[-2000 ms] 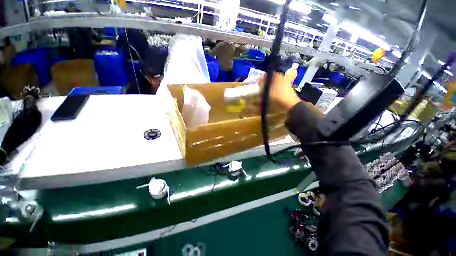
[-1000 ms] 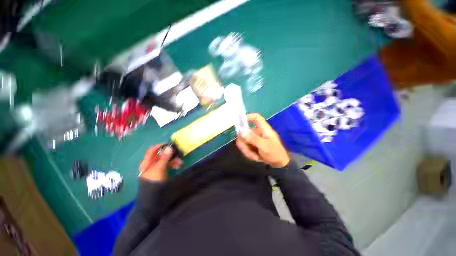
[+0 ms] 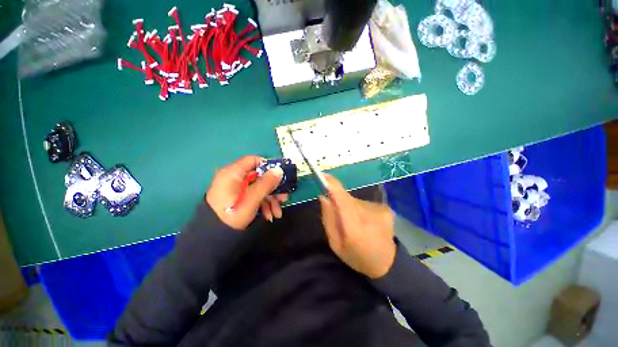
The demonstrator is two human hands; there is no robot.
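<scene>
My left hand [image 3: 240, 193] holds a small dark circuit board module [image 3: 283, 175] with a red lead wire [image 3: 245, 184] on it, over the front left end of the pale-yellow jig [image 3: 359, 133]. My right hand [image 3: 356, 227] grips a thin, pointed metal tool [image 3: 308, 157] like tweezers. It slants up and left over the jig's left end, close to the module. The fingers hide part of the module and the tool's rear end.
Red wires with white plugs [image 3: 193, 54] lie behind left. Circuit boards [image 3: 101, 186] and a black part [image 3: 59, 142] lie left. The screw feeder [image 3: 322, 64] stands behind the jig under the dark screwdriver [image 3: 347, 24]. Clear rings [image 3: 469, 78] lie rear right. A blue bin [image 3: 467, 220] holds white housings [image 3: 528, 196].
The view has turned and steadied over the bench. The white strip-like thing in my right hand is gone; a thin tool is there now. My left hand holds the module beside the jig.
</scene>
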